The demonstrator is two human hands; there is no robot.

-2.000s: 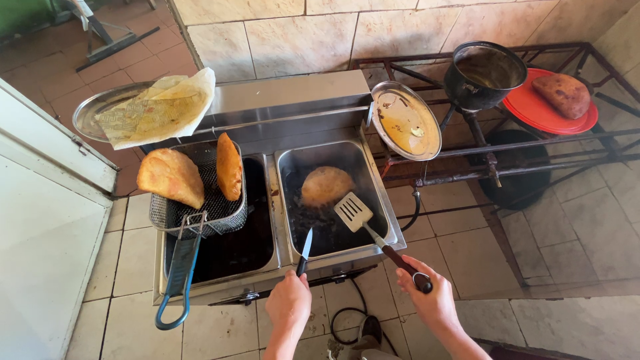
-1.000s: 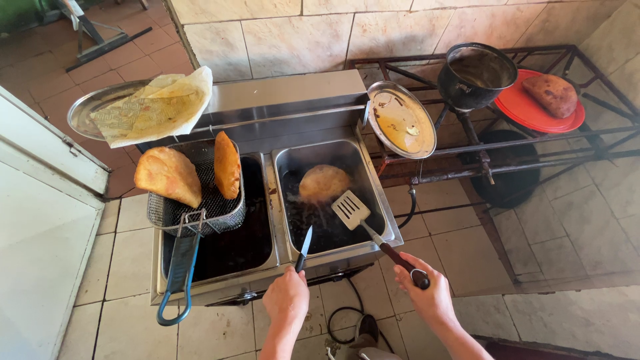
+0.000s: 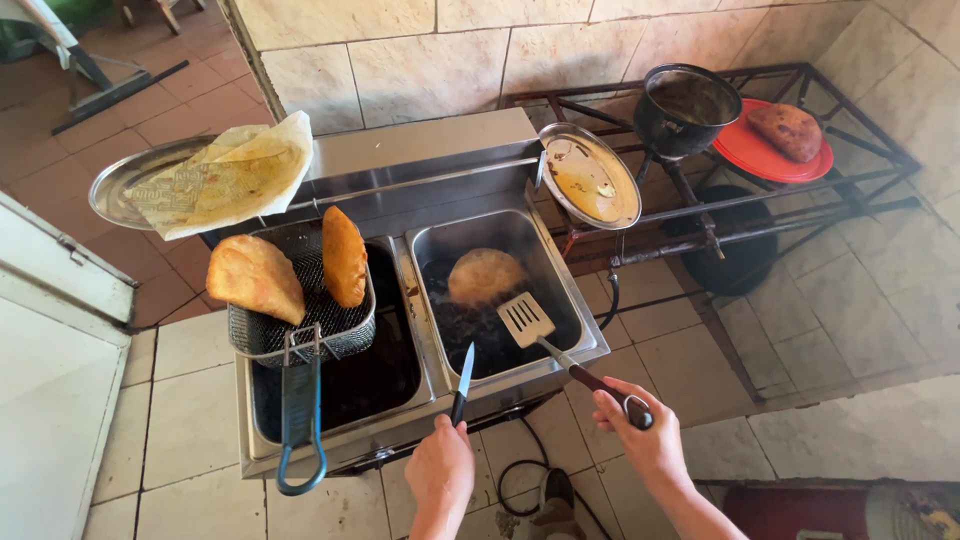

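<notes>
My left hand (image 3: 441,466) grips a small knife (image 3: 465,379) by its black handle, blade pointing up over the fryer's front edge. In my right hand (image 3: 643,433) is a slotted metal spatula (image 3: 526,319) with a dark handle, its blade over the right fryer well (image 3: 581,330). Just beyond the blade, a round, half-moon-topped piece of dough (image 3: 486,277) lies in the dark oil. A wire fry basket (image 3: 352,330) rests over the left well, holding two browned turnovers, one lying left (image 3: 256,276) and one upright at right (image 3: 345,257).
Behind the basket, a metal tray (image 3: 112,184) carries oily paper (image 3: 232,180). Right of the fryer, an oval metal tray (image 3: 626,202) holds oil. A burner frame (image 3: 885,150) supports a black pot (image 3: 675,135) and a red plate (image 3: 814,169) bearing a browned turnover (image 3: 784,132). A hose (image 3: 525,465) lies on the floor.
</notes>
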